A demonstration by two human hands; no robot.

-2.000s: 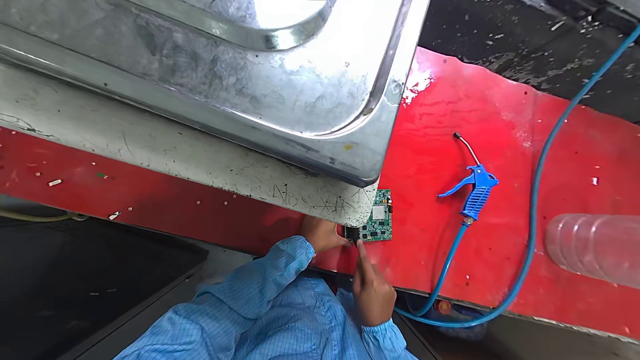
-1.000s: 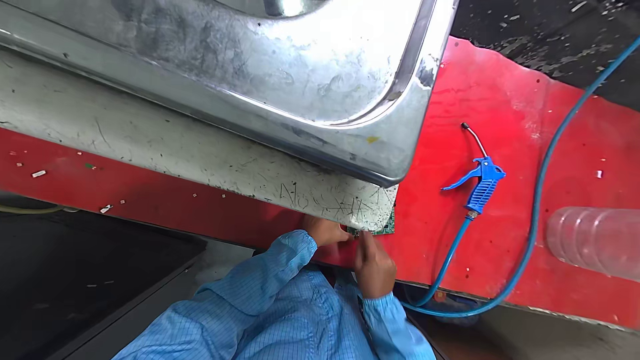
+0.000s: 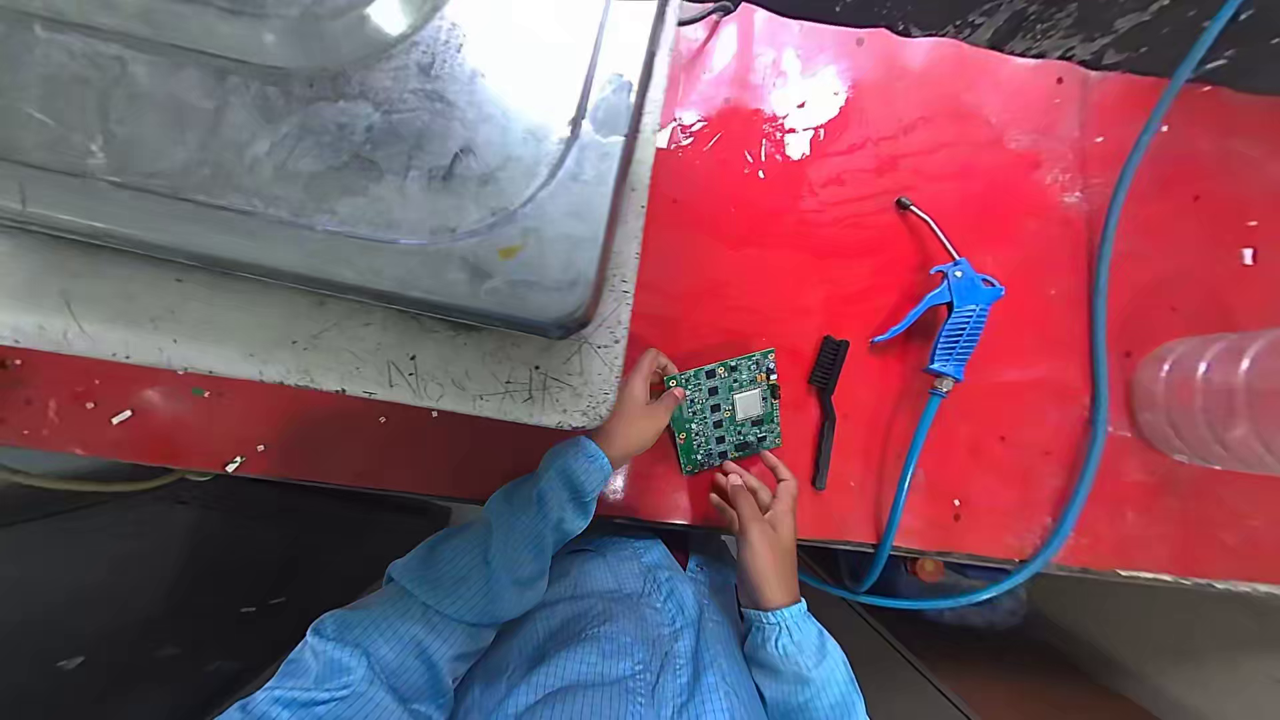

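Note:
A green printed circuit board [image 3: 705,425] with a square silver chip is tilted slightly over the red work surface. My left hand [image 3: 640,408] grips its left edge between thumb and fingers. Below the board's lower edge, my right hand [image 3: 762,520] has its fingers apart, fingertips close to that edge; whether they touch it is unclear. To the right of the board lies a black anti-static brush [image 3: 826,410], bristles toward the far side. A blue air blow gun [image 3: 962,318] with a bent metal nozzle rests further right, joined to a blue hose [image 3: 1100,330].
At the upper left a large metal tray [image 3: 400,200] sits on a white, marked board [image 3: 300,340] that overhangs the red surface [image 3: 740,250]. A clear ribbed plastic bottle [image 3: 1215,400] lies at the right edge. The hose loops over the near edge, and small scraps dot the surface.
The circuit board, partly hidden under the white board's corner before, now shows in full. The black brush lies in plain view beside it. My right hand has come away from the board's face.

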